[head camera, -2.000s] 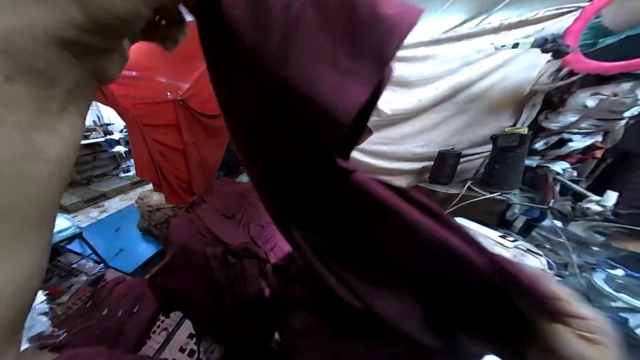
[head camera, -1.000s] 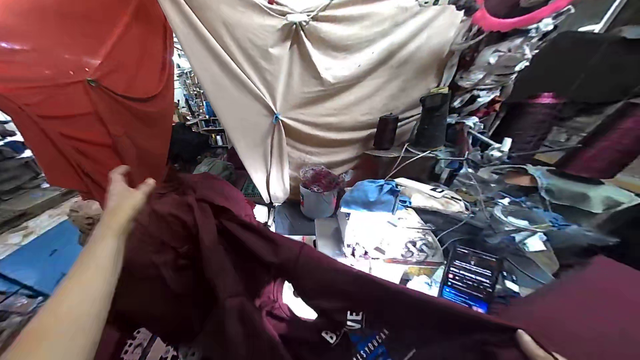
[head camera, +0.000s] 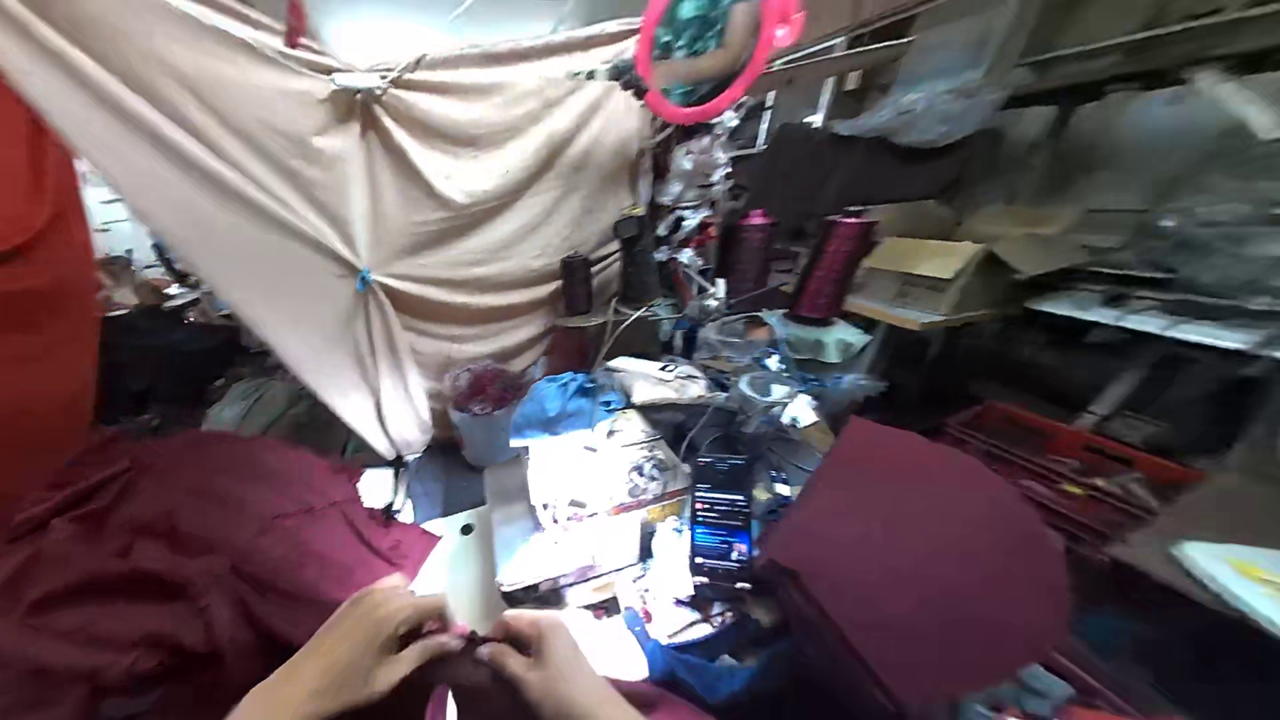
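Both hands are low in the view, close together in front of a brightly lit white sewing machine (head camera: 470, 560). My left hand (head camera: 375, 640) pinches an edge of maroon fabric between thumb and fingers. Just to its right, my right hand (head camera: 545, 660) pinches the same dark maroon edge. A large heap of maroon fabric (head camera: 200, 530) lies at the left. At the right is a flat maroon fabric piece (head camera: 930, 560). A phone with a lit screen (head camera: 720, 515) stands right of the machine. Folds and glare hide the exact seam between the fingers.
Behind the machine are a bucket of maroon scraps (head camera: 483, 420), a blue cloth (head camera: 568, 402), and maroon thread cones (head camera: 835, 265). A beige curtain (head camera: 480, 190) hangs behind. A pink-rimmed mirror (head camera: 655, 90) is above. A cardboard box (head camera: 925, 275) and a red crate (head camera: 1080, 460) are at the right.
The printed maroon garment, earlier stretched wide across the view, is lowered. My left hand, open above the fabric a second ago, has come down beside my right hand. The view has turned right.
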